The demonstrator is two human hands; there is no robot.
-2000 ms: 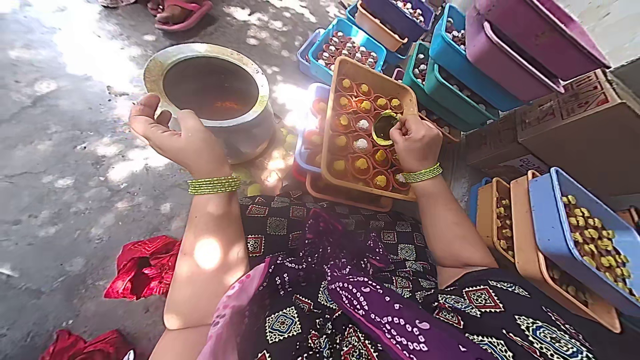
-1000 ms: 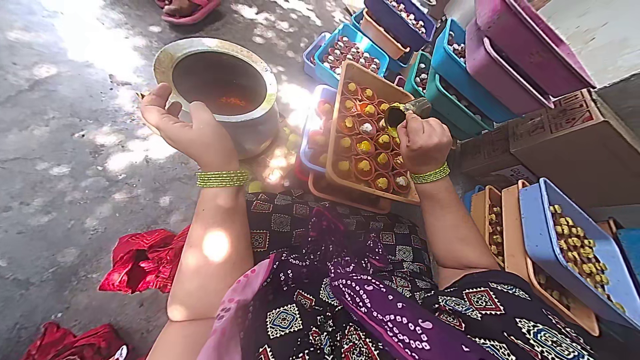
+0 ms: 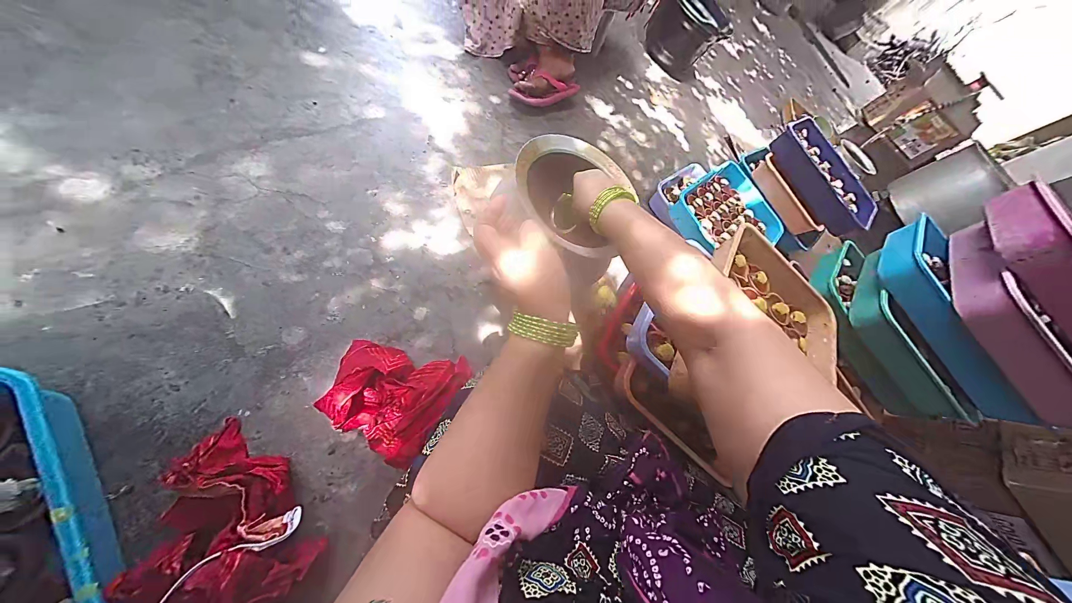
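Note:
My right hand (image 3: 593, 194) reaches into the mouth of a metal pot (image 3: 529, 167) and grips a small round cup (image 3: 566, 214), partly hidden by the fingers. My left hand (image 3: 512, 251) is at the pot's near left side, fingers spread; whether it touches the wall cannot be told. To the right, partly behind my right forearm, a tan plastic tray (image 3: 816, 293) holds rows of small reddish-brown cups with yellow tops (image 3: 780, 313). Under and beside it are a blue-rimmed tray (image 3: 641, 335) and an orange-brown tray (image 3: 670, 431).
Stacked blue (image 3: 900, 272), green (image 3: 879, 335) and purple (image 3: 980, 293) trays stand at right, cardboard boxes (image 3: 1034, 477) below. Red crumpled plastic (image 3: 389, 398) lies on the floor at left, near a blue crate (image 3: 63, 469). A person's sandalled foot (image 3: 544, 84) is beyond the pot.
My right hand has moved left from above the tan tray into the pot, still holding the small cup. My left hand remains beside the pot. The view has swung left and up.

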